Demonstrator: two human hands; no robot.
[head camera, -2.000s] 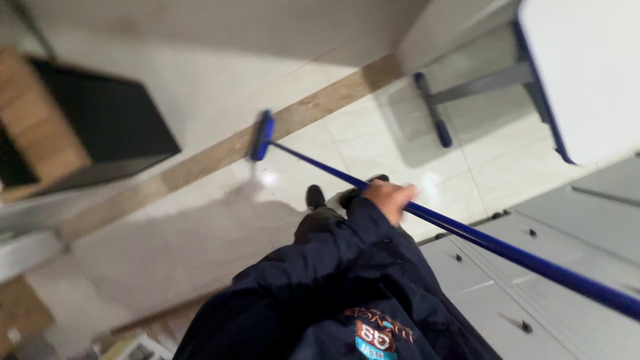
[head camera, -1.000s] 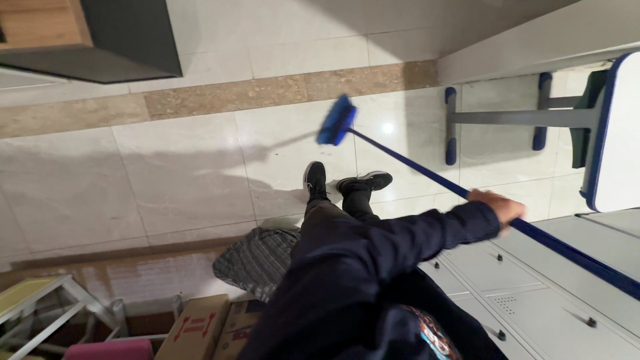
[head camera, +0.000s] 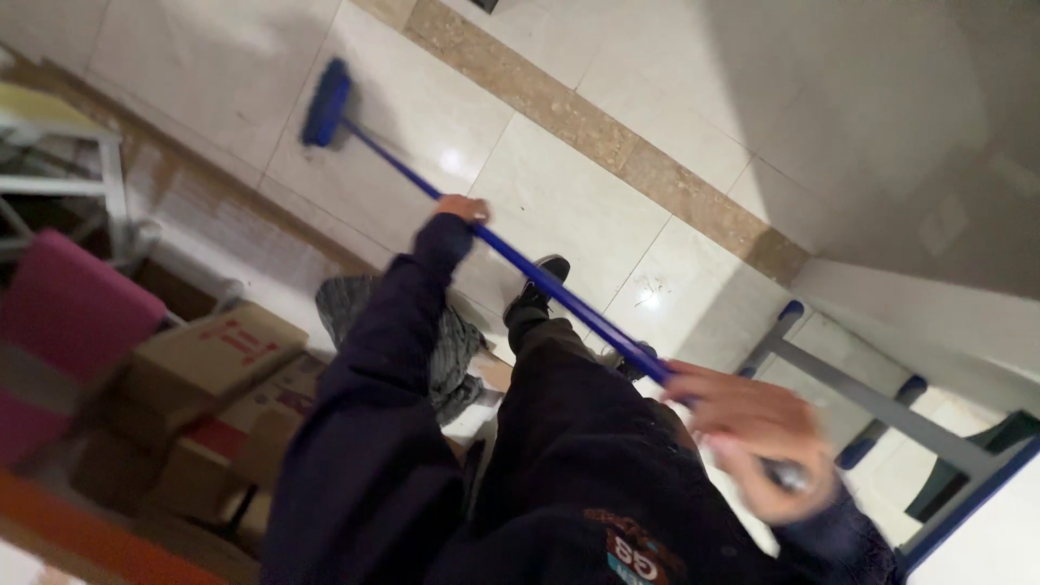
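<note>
A broom with a blue pole (head camera: 561, 292) slants from the upper left to the lower right across my body. Its blue bristled head (head camera: 327, 104) rests on the pale tiled floor at the upper left. My left hand (head camera: 463, 208) is closed around the middle of the pole, nearer the head. Further up the pole, my right hand (head camera: 751, 431), blurred, grips its upper part; the pole's end is hidden by that hand. Small dark debris (head camera: 650, 286) lies on the tiles beyond my shoes.
Cardboard boxes (head camera: 219, 357) and a pink chair (head camera: 77, 305) stand at the left, with a white-framed stand (head camera: 110, 187) above them. Grey cloth (head camera: 447, 357) lies by my feet. A table's grey legs (head camera: 886, 406) stand at the right, near a wall (head camera: 918, 333).
The broom head has swung to the left along the floor. One hand showed on the pole before; now both hold it. The view has turned and shifted.
</note>
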